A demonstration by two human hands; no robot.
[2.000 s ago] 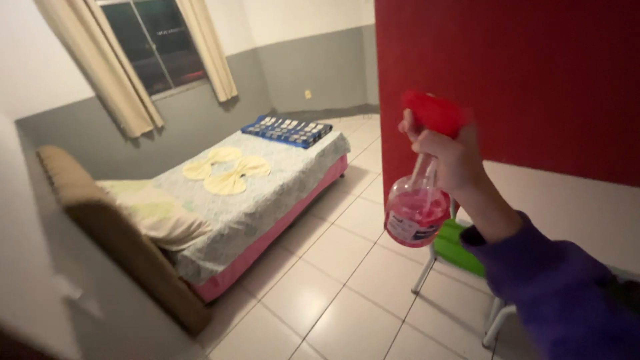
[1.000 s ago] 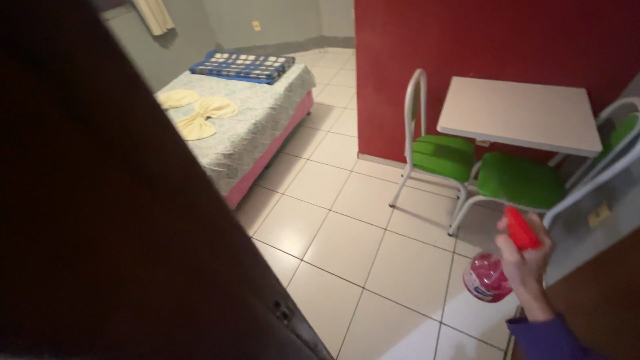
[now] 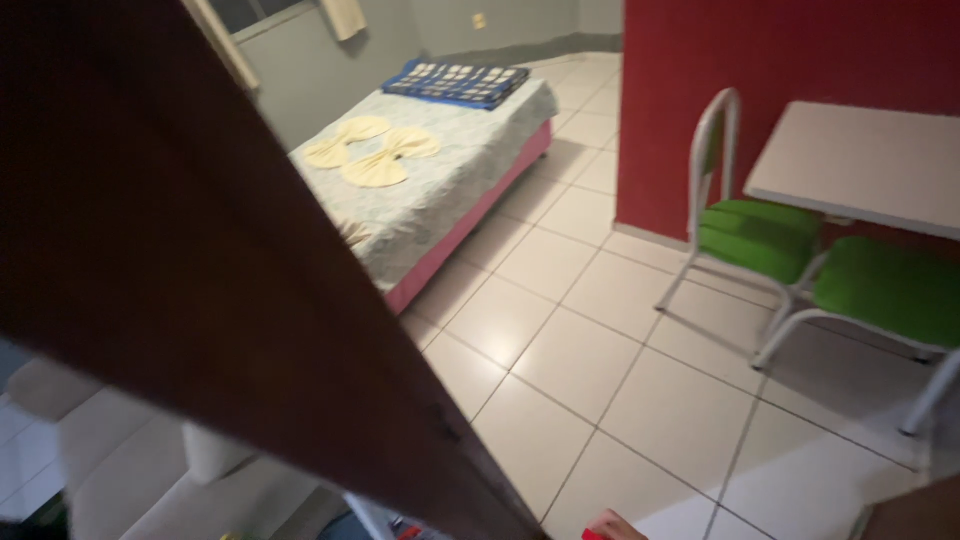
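Only a small part of my right hand [image 3: 616,523] shows at the bottom edge, right of the dark door, with its fingers at the red spray head [image 3: 592,534] of the spray bottle. The rest of the bottle is cut off below the view. My left hand is not seen. Beyond the door stands a bed with a pale patterned cover [image 3: 450,157] and a pink base. Pale yellow cloths gathered like bows [image 3: 375,169] lie on it, and a folded blue checked blanket [image 3: 457,84] is at its far end.
A dark wooden door [image 3: 225,262] crosses the left side at a slant. To the right, green-seated metal chairs [image 3: 757,240] stand by a white table [image 3: 862,161] at a red wall [image 3: 675,112]. Light floor tiles [image 3: 555,360] run between bed and chairs. A grey sofa [image 3: 150,450] shows lower left.
My right hand with the spray bottle has dropped to the bottom edge, mostly out of view. The view has turned; the dark door, absent two seconds ago, now crosses it, and a sofa shows beyond.
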